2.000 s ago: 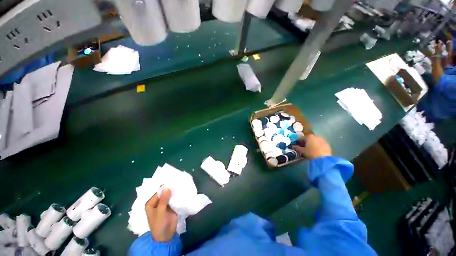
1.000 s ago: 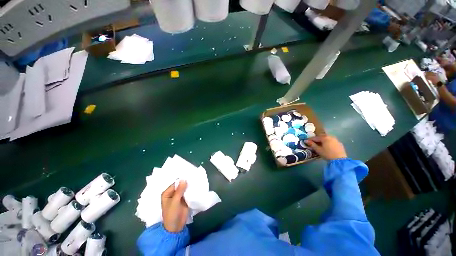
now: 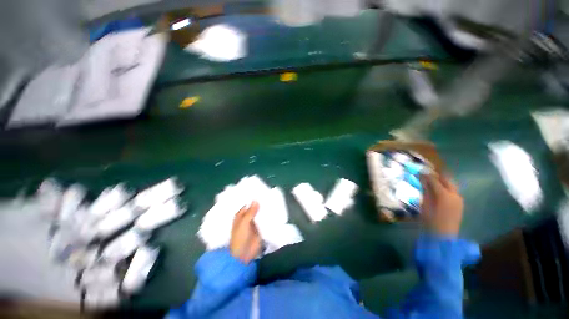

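A fanned stack of white wrapping sheets (image 3: 219,219) lies in front of me, left of centre. My left hand (image 3: 246,235) is on the stack, with thumb and finger pinched at a top sheet. My right hand (image 3: 442,205) is at the right side of a small brown disc tray (image 3: 382,216) of white, blue and dark discs; its fingertips are blurred, and I cannot tell if they hold a disc. Two short white pieces (image 3: 310,201) lie between stack and tray. A pile of white cylinder units (image 3: 160,214) lies at left. The view is blurred.
Another white sheet stack (image 3: 516,174) lies at right. A blurred metal post (image 3: 458,93) rises behind the tray. White sheets (image 3: 100,84) and a further small stack (image 3: 219,42) are at the far left. White cylinders hang at the top edge.
The view has swung left, so the bench things appear further right and more of the cylinder pile shows. My left hand stays at the stack and my right hand at the tray.
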